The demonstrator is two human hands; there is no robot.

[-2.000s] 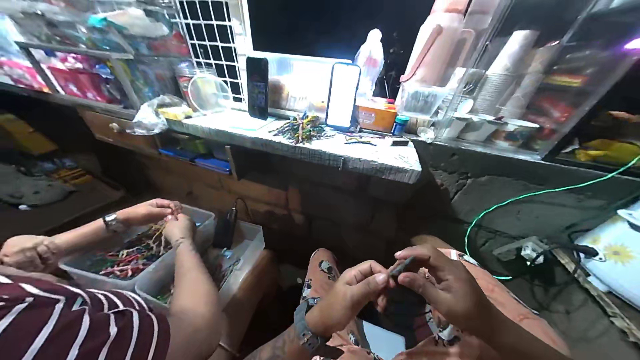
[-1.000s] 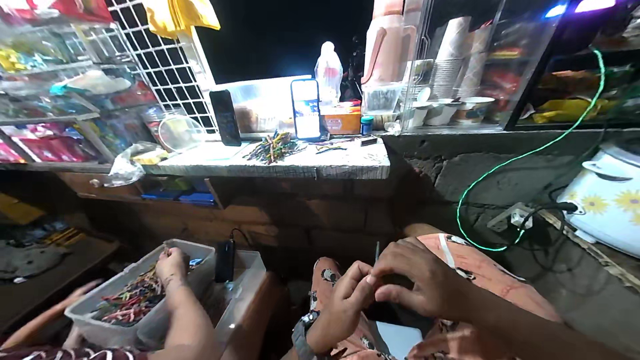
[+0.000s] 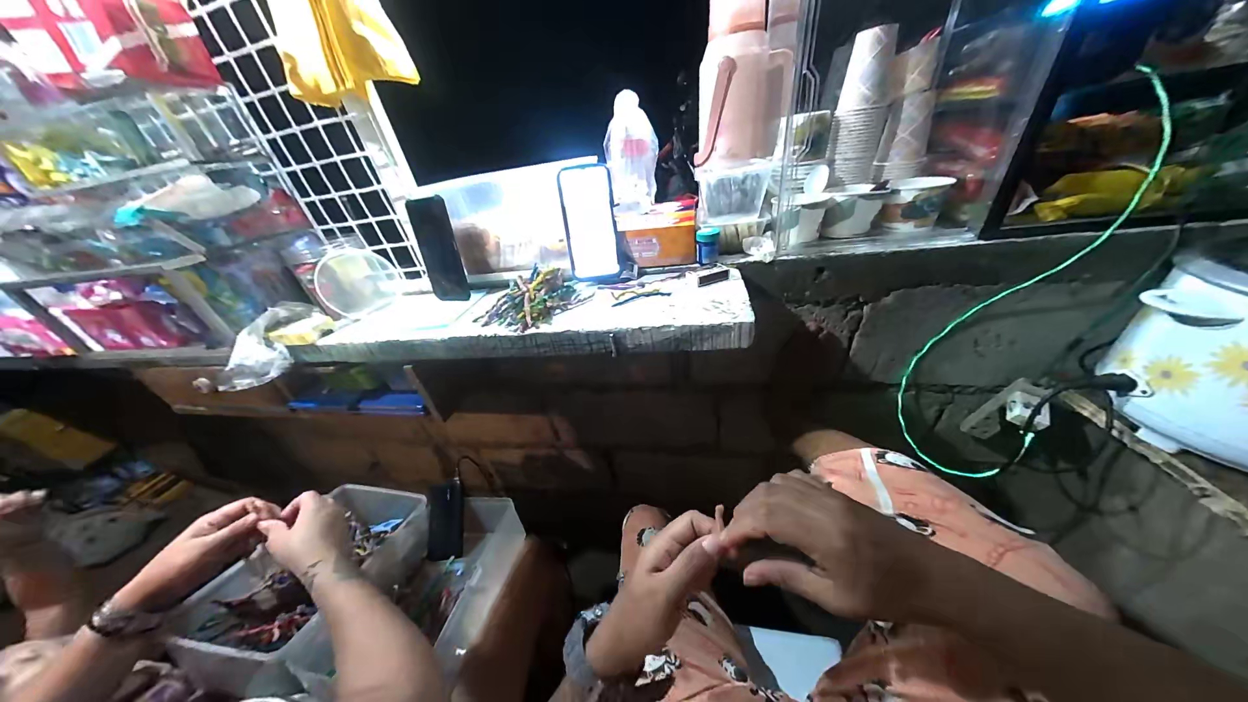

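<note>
My left hand (image 3: 673, 570) is above my lap, its thumb and fingers pinched on a small thin piece (image 3: 720, 515) whose tip shows between my hands. From the right, my right hand (image 3: 804, 536) meets it, fingertips at the same piece, with the thumb stretched out below. What the piece is cannot be told. My hands are over patterned orange cloth (image 3: 965, 517) on my legs. A white flat object (image 3: 790, 658) lies below them. Farther off, a bundle of thin multicoloured strands (image 3: 531, 300) lies on the ledge (image 3: 673, 327).
At left, a co-worker's hands (image 3: 283, 531) are over plastic bins (image 3: 487, 575) of coloured strands. A dark phone (image 3: 446, 519) rests at the bins. A lit phone (image 3: 589, 224) and a dark phone (image 3: 437, 249) stand on the ledge. A green cable (image 3: 907, 390) hangs right, near a white appliance (image 3: 1189, 361).
The co-worker's hands have come together above the bins since one second ago, when one reached into them. My hands stay close together over my lap; the right is now raised with its fingers over the piece.
</note>
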